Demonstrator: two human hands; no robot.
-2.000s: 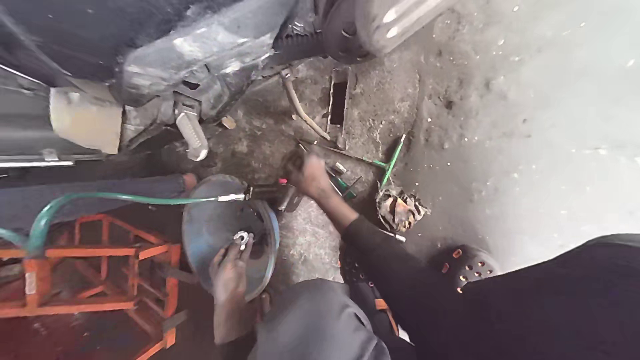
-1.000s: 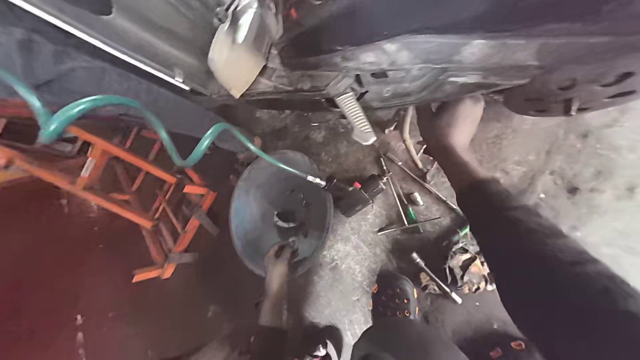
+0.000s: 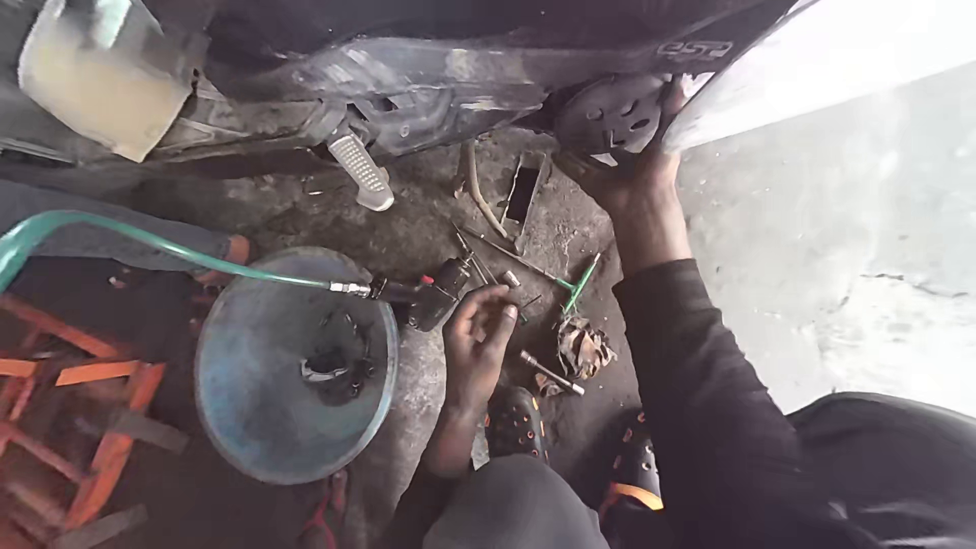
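Note:
My left hand (image 3: 476, 343) is palm up with curled fingers, its thumb close to the index fingertip; whether something small lies between them cannot be told. Just beyond it, a black air impact wrench (image 3: 438, 297) lies at the rim of a blue-grey round basin (image 3: 252, 381), joined to a green air hose (image 3: 175, 248). Small dark parts (image 3: 347, 370) rest in the basin. My right hand (image 3: 644, 198) holds the edge of a round perforated cover (image 3: 610, 118) at the vehicle's side, fingers partly hidden. A socket (image 3: 511, 279) and a green-handled T-wrench (image 3: 581, 284) lie on the ground between the hands.
The vehicle's scuffed body panel (image 3: 503, 69) spans the top, with a metal footrest (image 3: 362, 171) hanging from it. An extension bar (image 3: 553, 374) and a crumpled rag (image 3: 583, 347) lie near my shoes. An orange metal frame (image 3: 114, 450) stands lower left; another person's foot (image 3: 229, 255) is behind the basin.
My left hand has left the basin and is now beside the impact wrench. My right hand has moved right along the vehicle to the round cover. The view has shifted.

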